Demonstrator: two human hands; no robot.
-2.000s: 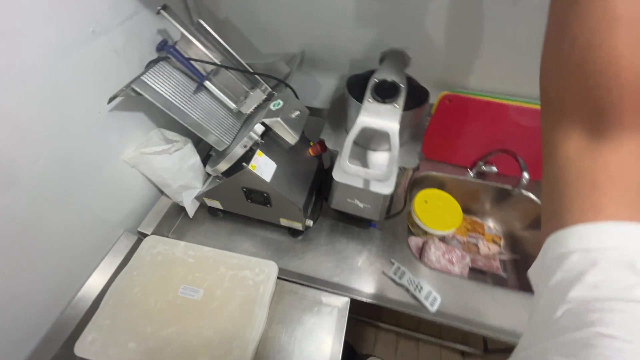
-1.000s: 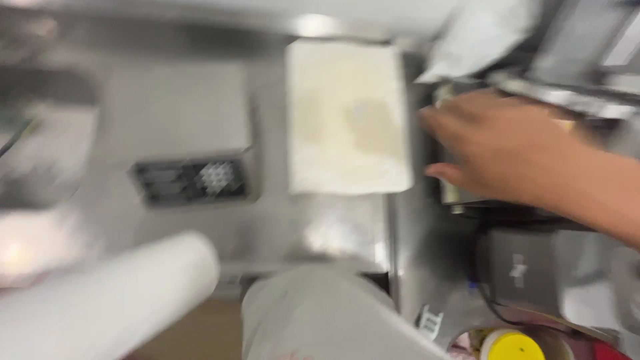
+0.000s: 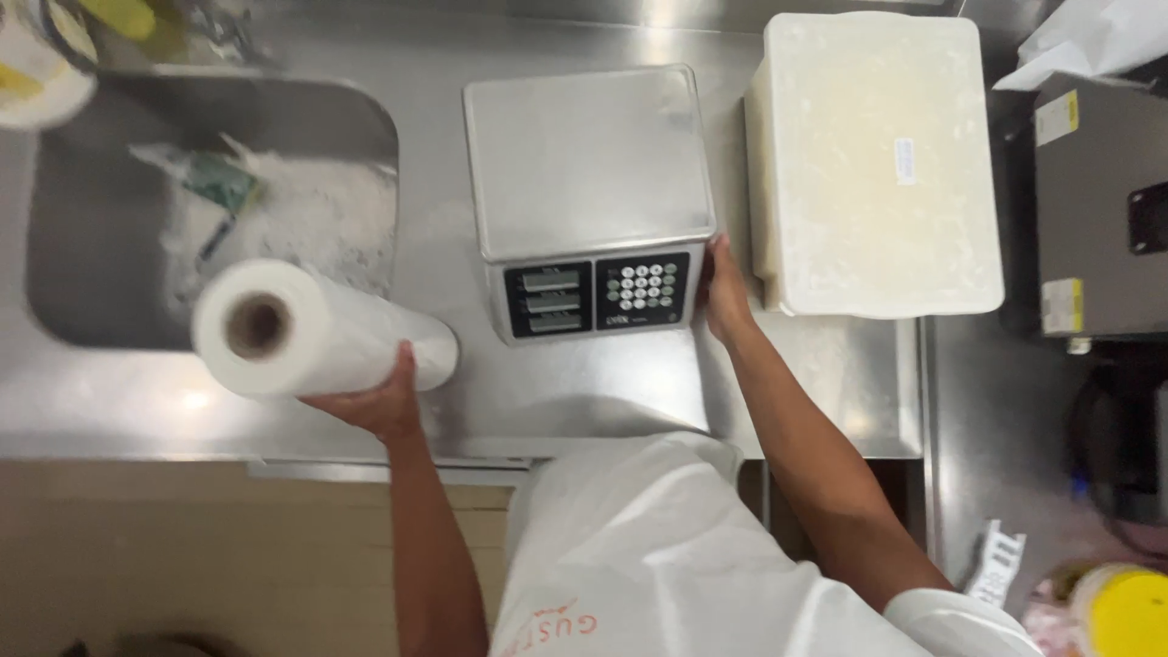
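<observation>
My left hand (image 3: 379,401) is wrapped around the lower side of a large roll of clear-white plastic (image 3: 338,342), which stands on the steel counter beside the sink and leans in view toward the left. My right hand (image 3: 725,287) touches the right side of a digital scale (image 3: 593,164), near the corner of its steel platform; its fingertips are partly hidden behind the scale. The scale has a black keypad and display panel on its near side. Right of that hand is a lidded white plastic tub (image 3: 881,164) with a small label.
A steel sink (image 3: 100,210) at left holds a whitish plastic bag. A white bucket (image 3: 36,82) is at the upper left. The grey slicer body (image 3: 1104,210) stands at right, with a yellow-lidded container (image 3: 1131,611) at the lower right.
The view has swung left from the slicer to the scale and sink. My right hand, near the slicer a second ago, is now at the scale's side. My left hand now shows on the roll.
</observation>
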